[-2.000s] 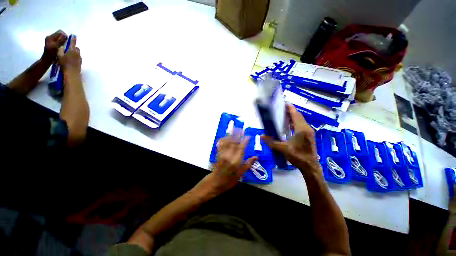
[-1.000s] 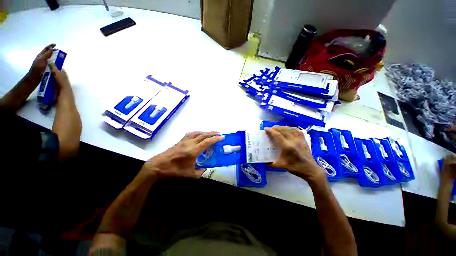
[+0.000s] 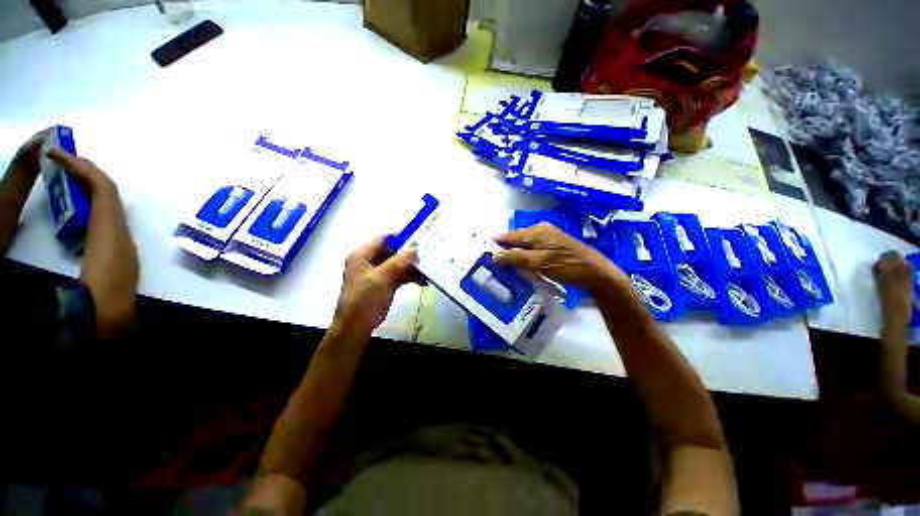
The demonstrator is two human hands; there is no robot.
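Note:
A white and blue retail box (image 3: 469, 267) is held between my hands, tilted, with its window face up and a white charger plug showing in it. My left hand (image 3: 375, 277) grips its upper end by the blue hanging tab. My right hand (image 3: 553, 254) holds its right edge near the window. The end flap at the lower right stands open. Blue trays (image 3: 741, 267) with white plugs and coiled cables lie in an overlapping row at right; some are partly hidden behind the box and my right hand.
Two retail boxes (image 3: 293, 217) lie at left. Empty boxes (image 3: 580, 151) are piled by a red bag (image 3: 656, 60) and black bottle (image 3: 582, 40). A phone (image 3: 188, 42), brown paper bag (image 3: 416, 25) and cable heap (image 3: 857, 131) lie further off. Other people's hands (image 3: 71, 171) show at both sides.
The blue tray in my left hand has gone into the retail box. The box has turned from its printed back to its window face, and my left hand has moved to the tab end.

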